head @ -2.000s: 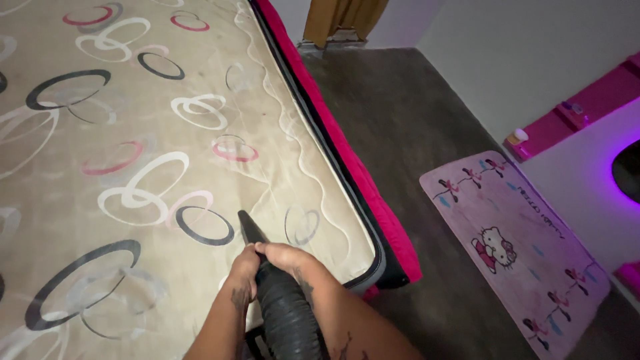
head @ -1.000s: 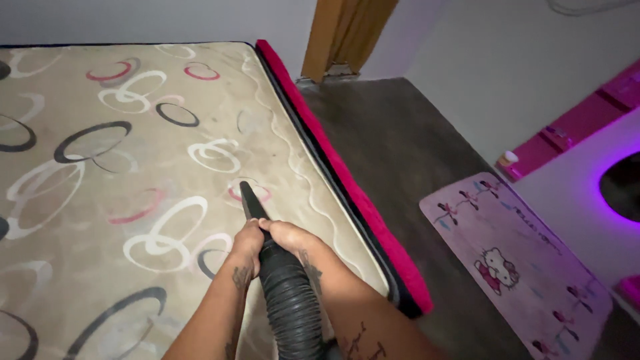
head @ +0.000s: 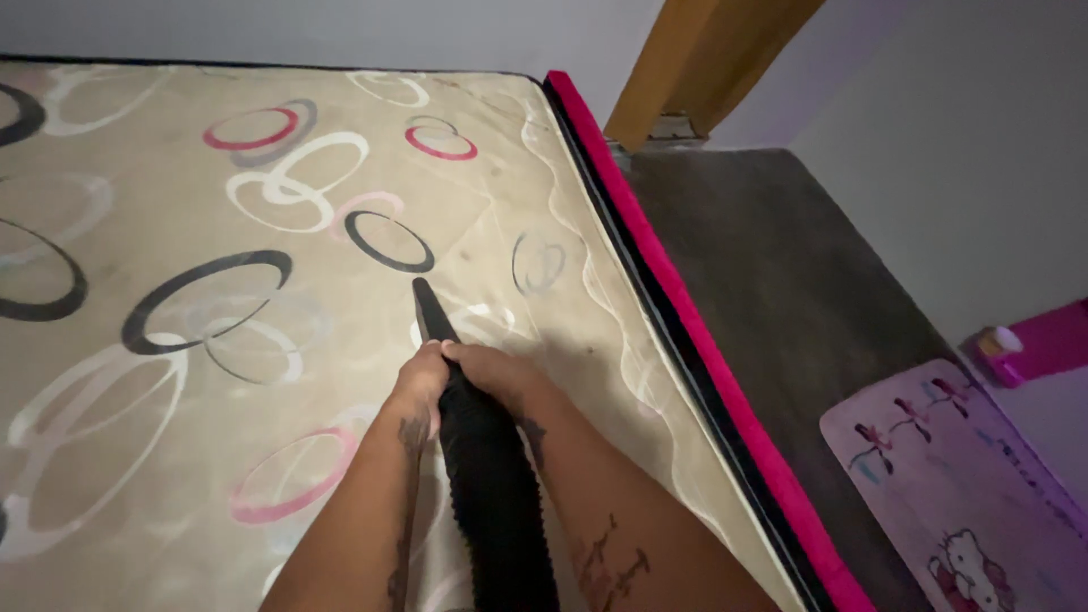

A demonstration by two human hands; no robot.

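Observation:
My left hand and my right hand close around the neck of a black vacuum crevice nozzle, side by side. The nozzle points away from me over a beige mattress printed with ring shapes; its tip lies just below a dark grey ring. Whether the tip touches the fabric I cannot tell. From my hands a black ribbed hose runs back between my forearms and out at the bottom edge.
A bright pink bed-frame edge runs along the mattress's right side. Beyond it are dark floor, a pink cartoon mat, a wooden door frame and a pink shelf. A wall stands behind the mattress.
Both hands and the nozzle have moved farther up the mattress, toward the wall. The view has shifted toward the far end too. My grip stays the same.

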